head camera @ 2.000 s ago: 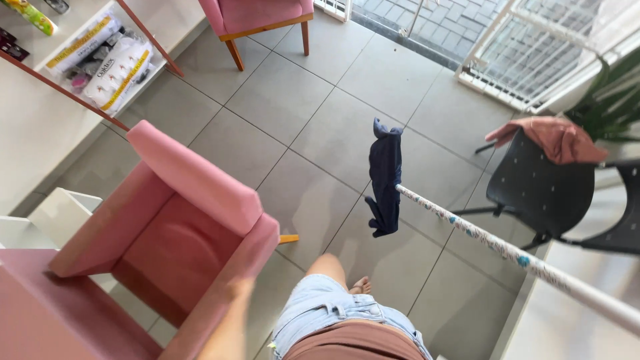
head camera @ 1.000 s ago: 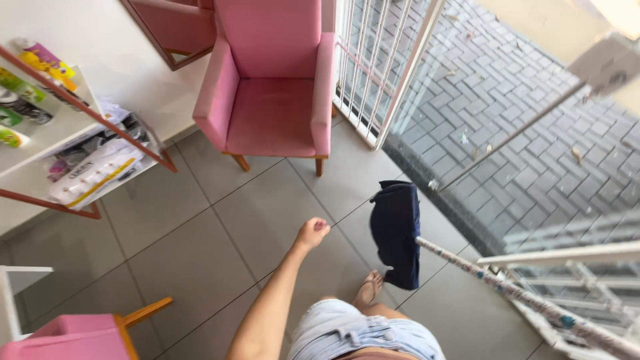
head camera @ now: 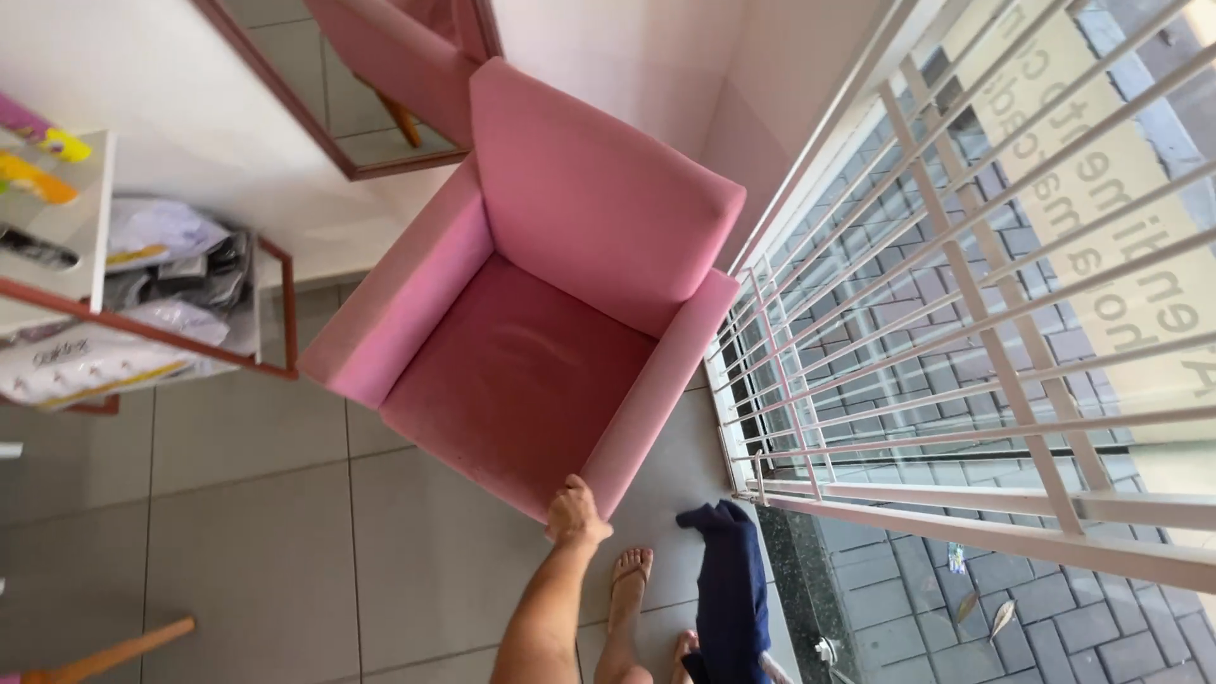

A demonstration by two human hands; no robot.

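My left hand (head camera: 576, 513) grips the front end of the right-side armrest of a pink upholstered armchair (head camera: 532, 380), its fingers curled over the edge. The chair stands angled in the corner, its back toward the wall. A dark blue cloth (head camera: 733, 589) hangs over the head of a floor mop or squeegee at the lower right, beside my sandalled feet; only a short end of its patterned pole shows at the bottom edge. My right hand is out of view.
White metal bars (head camera: 988, 313) and a glass front rise at the right, with paving outside. A framed mirror (head camera: 361, 85) leans on the wall behind the chair. Shelving (head camera: 275, 304) with packages stands at the left. A wooden leg (head camera: 123, 651) of another pink chair reaches in at lower left.
My left hand has moved from above the floor onto the armchair's armrest and closed on it. The armchair now stands at a different angle. The view has moved nearer to it.
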